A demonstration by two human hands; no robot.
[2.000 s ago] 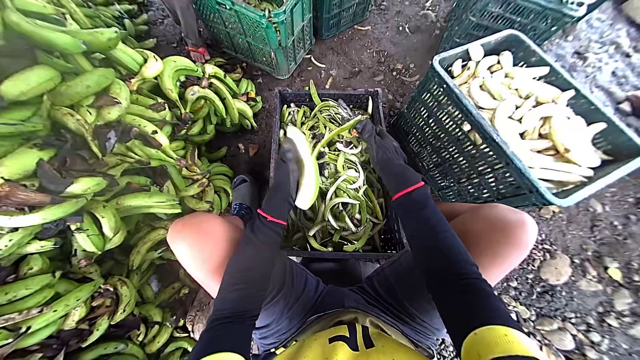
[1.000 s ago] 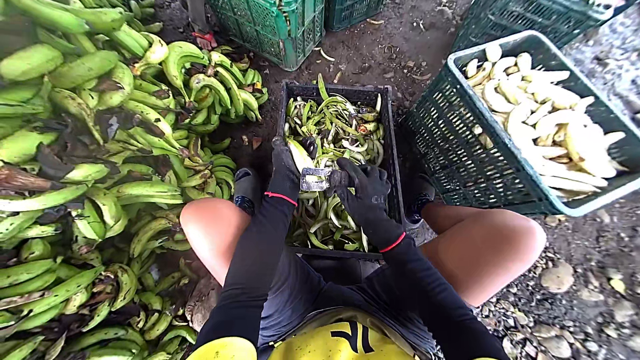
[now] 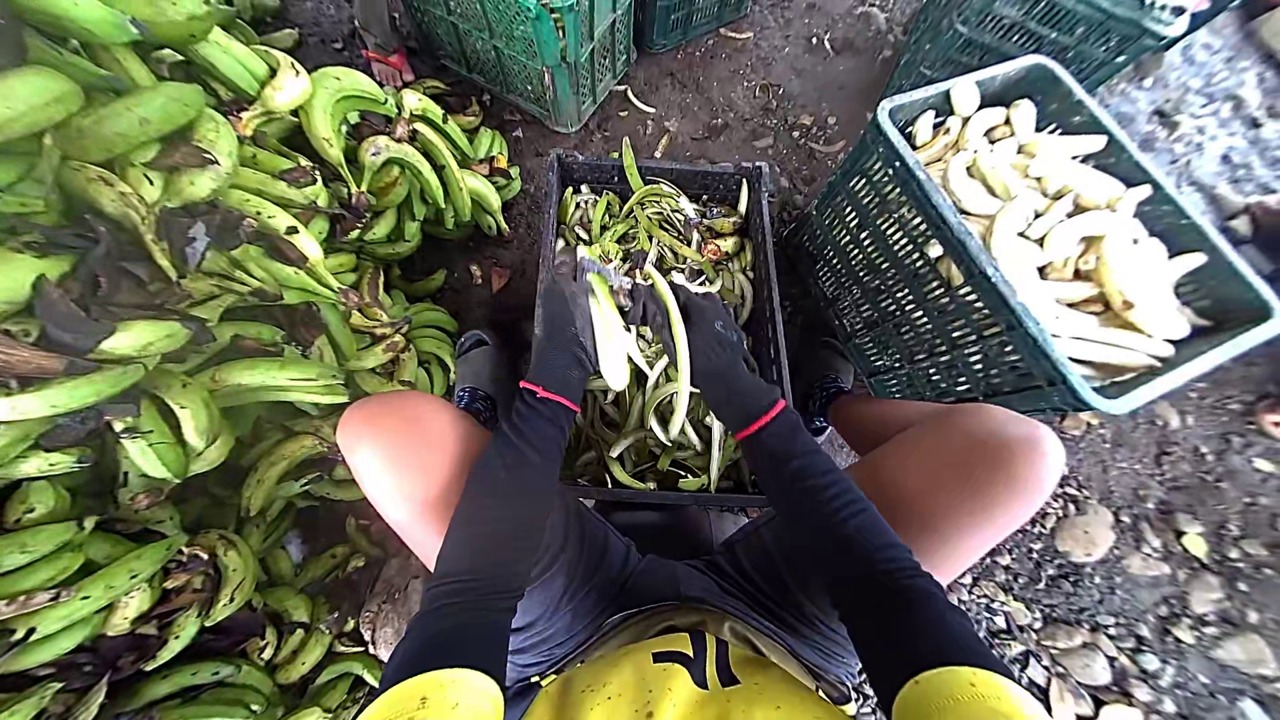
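My left hand point(image 3: 565, 325), in a black glove with a red cuff edge, is closed around a partly peeled green plantain point(image 3: 610, 335) above a black plastic crate point(image 3: 778, 330) full of green peel strips point(image 3: 665, 215). Close to its right, my right hand point(image 3: 705, 345), gloved alike, holds a small peeling tool point(image 3: 620, 287) at the plantain's upper end; the fingers cover most of it. A long peel strip point(image 3: 680, 350) hangs between the two hands.
Bunches of green plantains point(image 3: 270, 380) are heaped on the left. A dark green crate of peeled plantains point(image 3: 1010, 330) stands at the right, tilted in view. More green crates point(image 3: 530, 60) stand at the top. Part of another person's hand point(image 3: 388, 68) shows at the top left. Stones lie lower right.
The peeling tool, plainly seen across the plantain one second ago, is now at its upper end and mostly hidden by my fingers. A long peel strip now hangs beside the plantain.
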